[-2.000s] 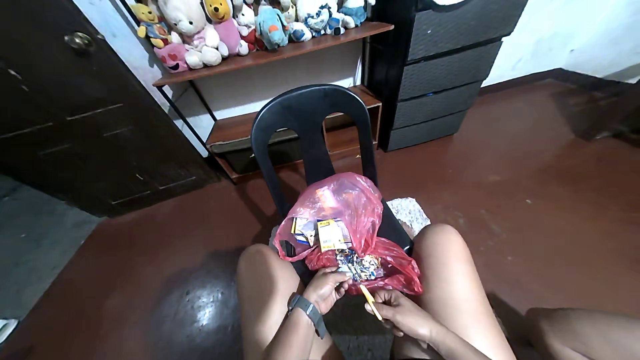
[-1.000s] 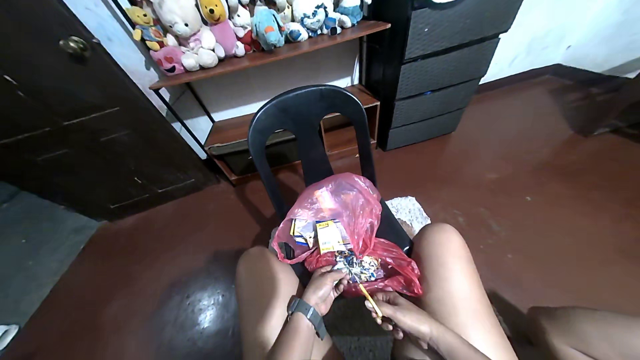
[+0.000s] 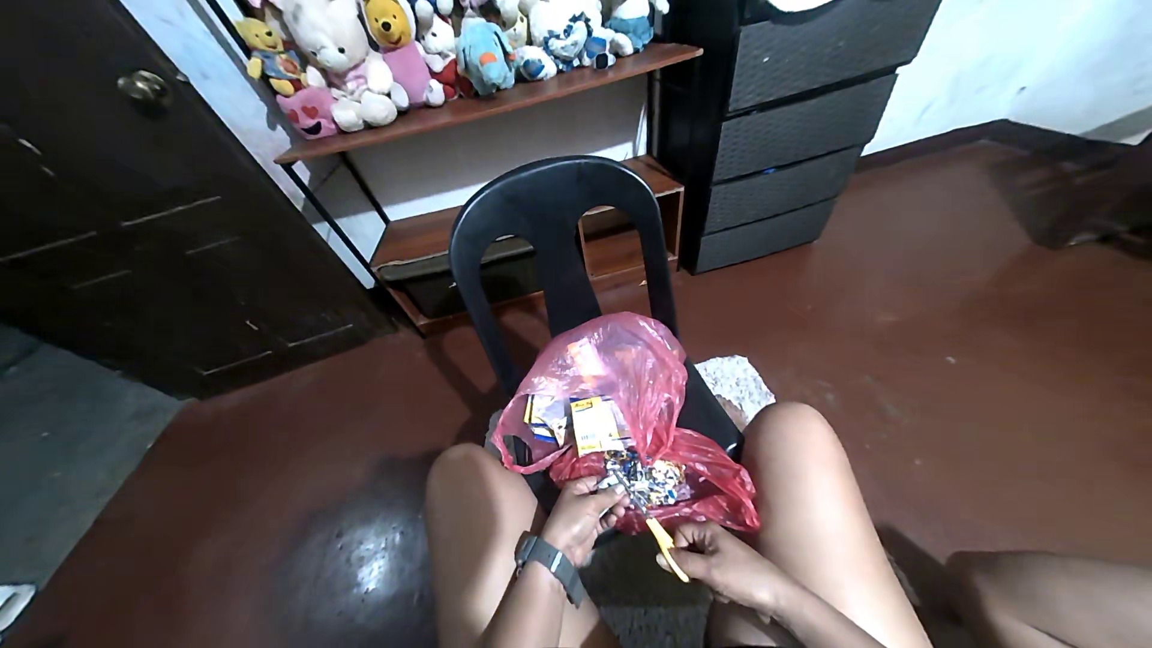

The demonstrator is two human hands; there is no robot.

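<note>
My right hand (image 3: pixel 711 562) is shut on a yellow-handled tool (image 3: pixel 664 547), probably scissors, whose tip points up toward my left hand. My left hand (image 3: pixel 587 515), with a dark watch on its wrist, pinches a small silvery piece (image 3: pixel 615 489). Just beyond both hands, an opened red plastic bag (image 3: pixel 720 468) holds many small shiny scraps (image 3: pixel 661 481). Behind it, a pinkish-red translucent plastic bag (image 3: pixel 634 364) contains yellow-and-white printed packets (image 3: pixel 596 426). Both bags rest on the seat of a black plastic chair (image 3: pixel 558 189) facing me.
My knees flank the chair seat. Beyond the chair stand a wooden shelf (image 3: pixel 504 99) with stuffed toys (image 3: pixel 409 63) and a black drawer unit (image 3: pixel 783 135). A dark door (image 3: pixel 180 270) is at the left. Another person's leg (image 3: pixel 1053 589) shows at lower right.
</note>
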